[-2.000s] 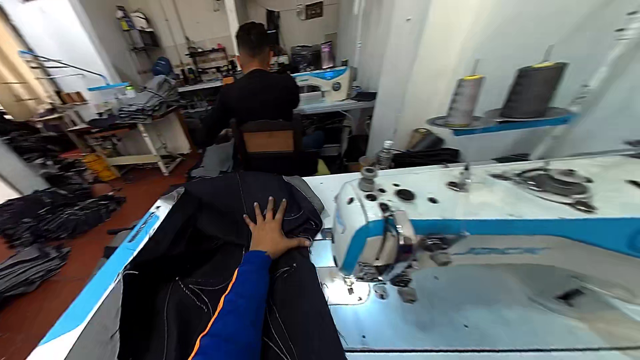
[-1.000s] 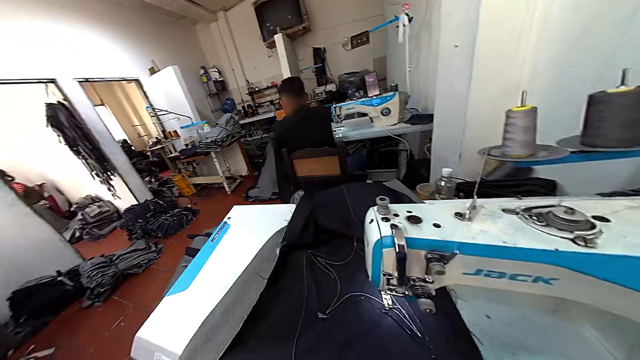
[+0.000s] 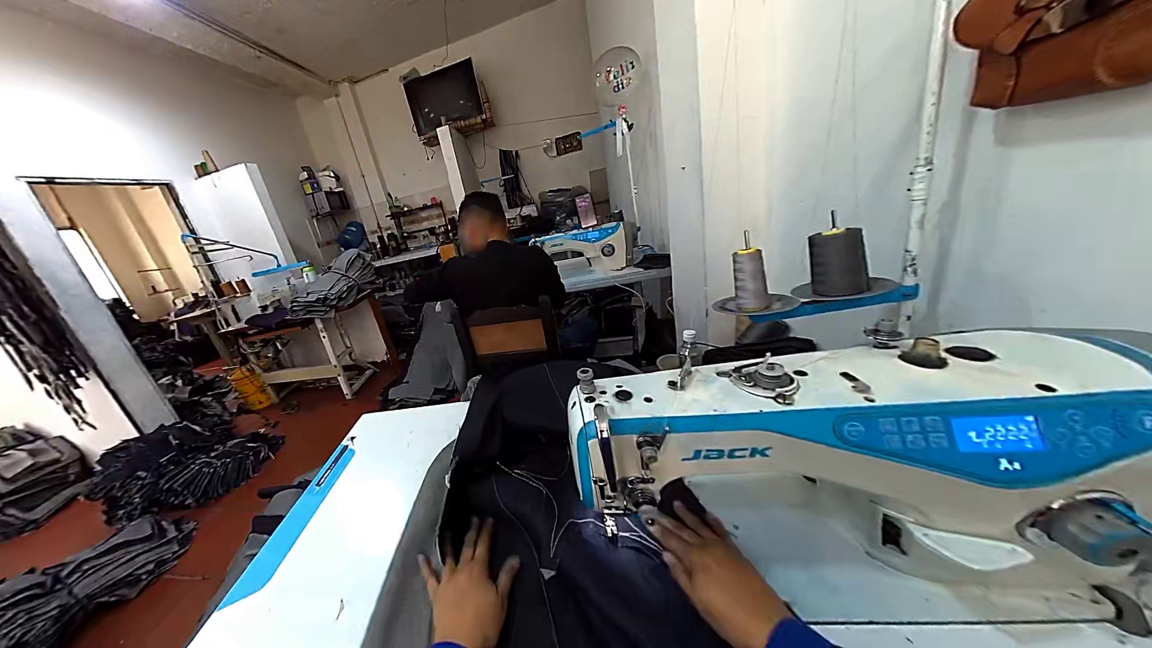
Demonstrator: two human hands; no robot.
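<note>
Dark denim fabric with pale loose threads lies over the bed of a white and blue Jack sewing machine, part of it under the presser foot. My left hand rests flat on the cloth, left of the needle area, fingers spread. Just right of the presser foot, my right hand lies on the fabric's right part, its fingertips beside a dark folded bit of cloth; whether they pinch it I cannot tell.
Two grey thread cones stand on a holder behind the machine. Ahead, a person in black sits on a wooden chair near another sewing machine. Piles of dark fabric lie on the red floor at left.
Both hands are now on the fabric; neither showed one second ago. Two seconds ago one hand lay spread on the cloth farther back. The view has swung and lifted.
</note>
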